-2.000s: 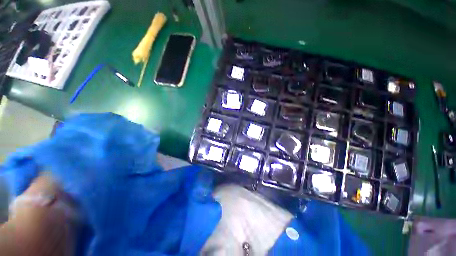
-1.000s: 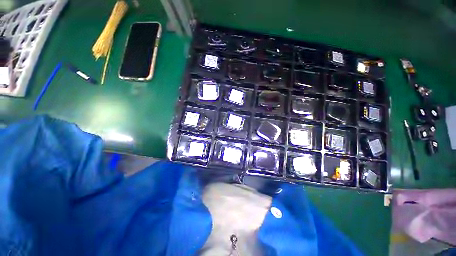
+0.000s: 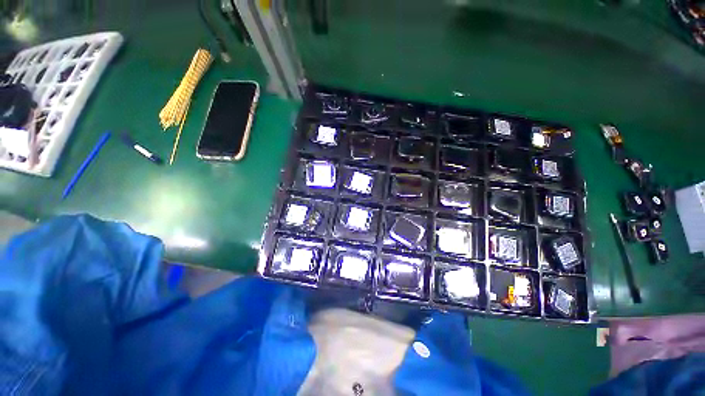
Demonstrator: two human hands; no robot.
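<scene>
The black blister tray [image 3: 479,268] lies on the bench right in front of me, its near edge at my smock. Its square pockets hold several watch bodies [image 3: 505,247] with white square labels, and some pockets look dark. One near-right pocket holds a part with an orange piece [image 3: 512,293]. Neither of my hands is in the picture; only blue smock sleeves show at the lower left and lower right edges.
Left of the tray are a smartphone [image 3: 228,121], a yellow stick bundle [image 3: 186,90], a dark-tipped pen [image 3: 144,150], a blue pen [image 3: 86,165] and a white parts tray [image 3: 75,100]. A metal post [image 3: 270,48] stands behind. Right are loose modules [image 3: 641,230], a slim tool [image 3: 624,259] and pink cloth [image 3: 657,340].
The view has shifted, so the bench things sit lower in the picture. The hand visible at the lower left two seconds ago is out of view. The tray's contents look unchanged.
</scene>
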